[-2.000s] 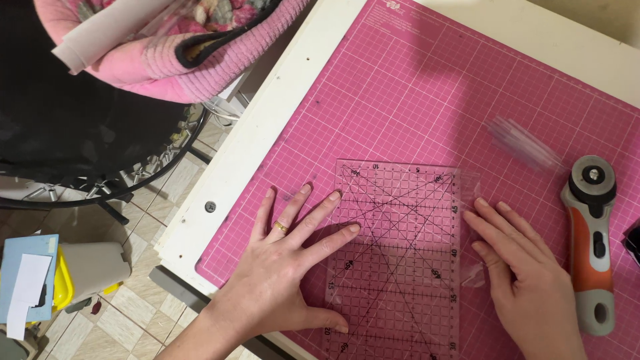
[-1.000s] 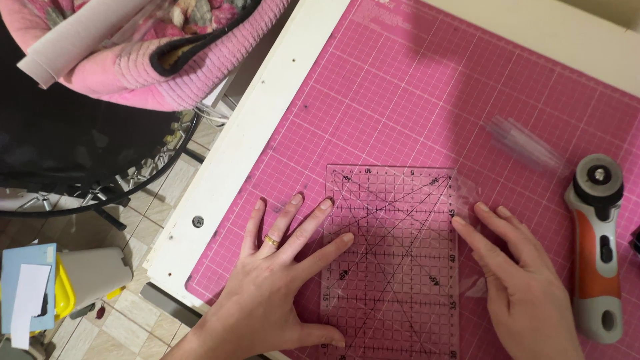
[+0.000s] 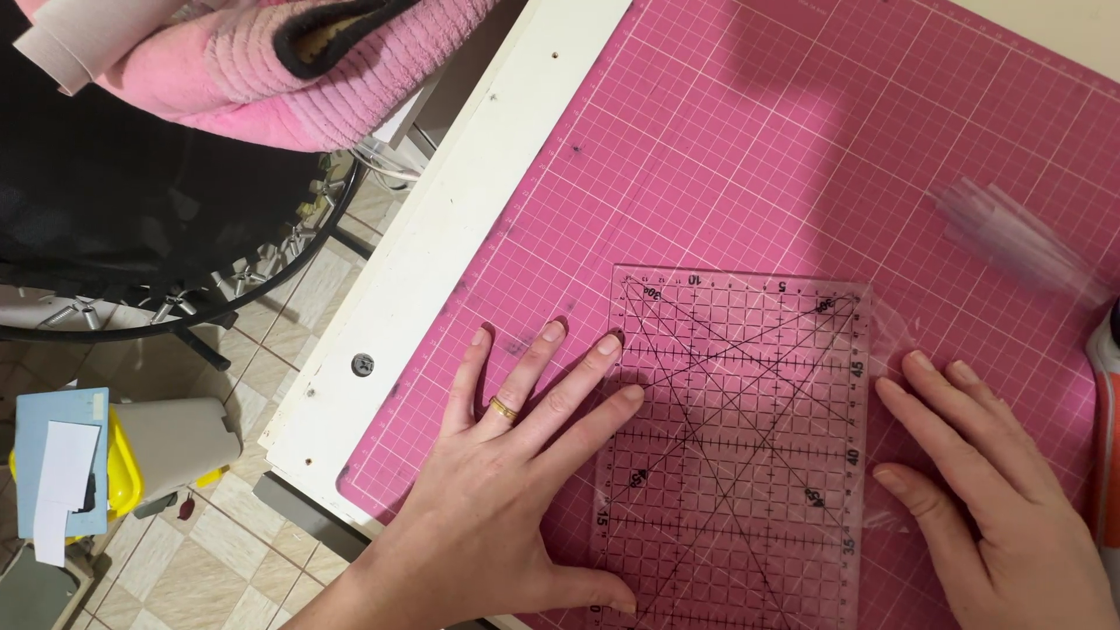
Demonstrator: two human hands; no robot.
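Observation:
A clear acrylic quilting ruler (image 3: 731,446) lies on the pink cutting mat (image 3: 700,175), over a thin clear plastic sheet (image 3: 890,328) whose edge shows at its right. My left hand (image 3: 516,472), fingers spread and a ring on one, rests with fingertips at the ruler's left edge, index finger and thumb on it. To the right of the ruler, my right hand (image 3: 997,490) touches the plastic and mat with its fingertips, slightly bent. Each hand grips nothing. A rotary cutter (image 3: 1104,420) is partly cut off at the right edge.
Blurred, folded clear plastic (image 3: 1019,236) lies at the mat's upper right. The white table's edge (image 3: 420,280) runs diagonally on the left. Beyond it are a black mini trampoline (image 3: 149,184), a pink plush item (image 3: 262,79) and a grey and yellow bin (image 3: 166,455) on the tiled floor.
The view has shifted closer, leaving the rotary cutter mostly out of frame. Both hands keep nearly the same places around the ruler.

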